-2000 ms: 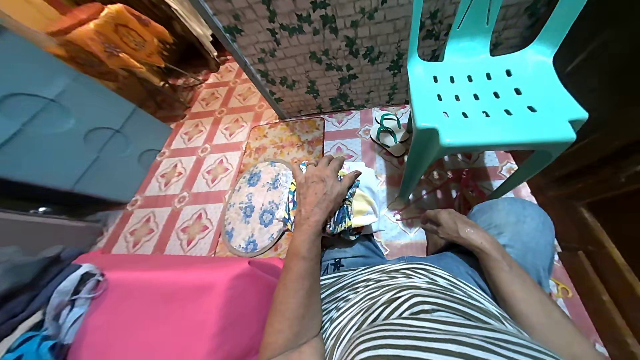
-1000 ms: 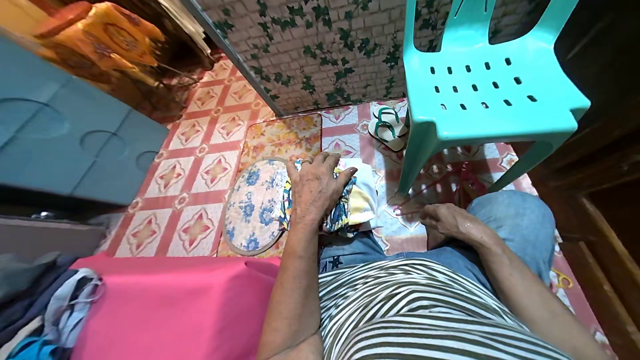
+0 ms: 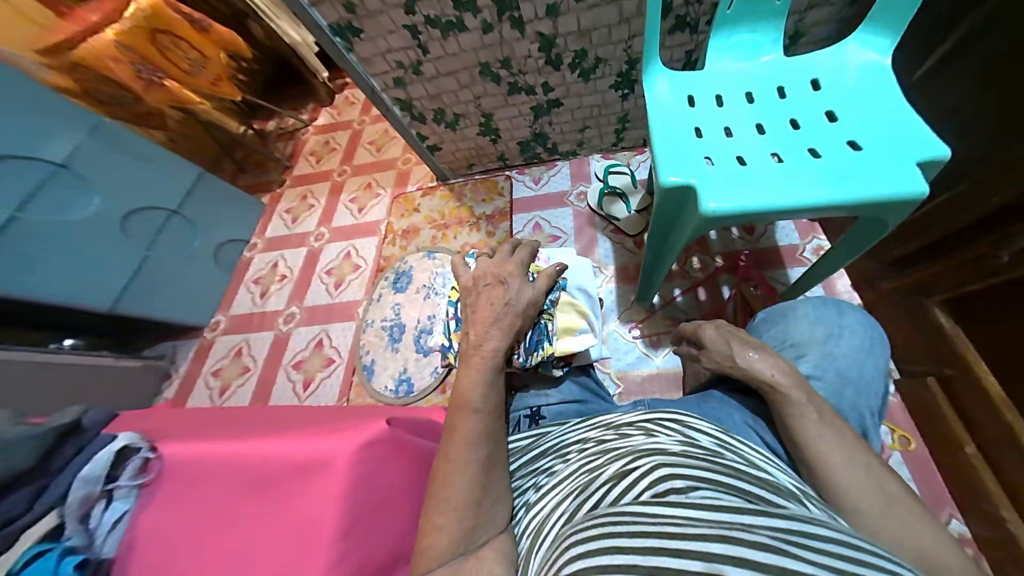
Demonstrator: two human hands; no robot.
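Observation:
My left hand (image 3: 500,296) lies palm down, fingers somewhat spread, on a folded patterned cloth (image 3: 544,332) in blue, yellow and white. Beneath and to the right of it are folded white and pale yellow cloths (image 3: 582,308). The stack sits on the floor against my jeans, beside an oval floral mat (image 3: 404,328). My right hand (image 3: 724,352) rests near my bent knee with its fingers loosely curled; nothing shows in it, and its palm is hidden.
A turquoise plastic chair (image 3: 784,180) stands ahead on the right, with flip-flops (image 3: 618,200) by its leg. A pink surface (image 3: 280,480) lies at left, beside piled clothes (image 3: 100,488). Blue drawers (image 3: 120,216) stand beyond. A red hanger (image 3: 680,308) is under the chair.

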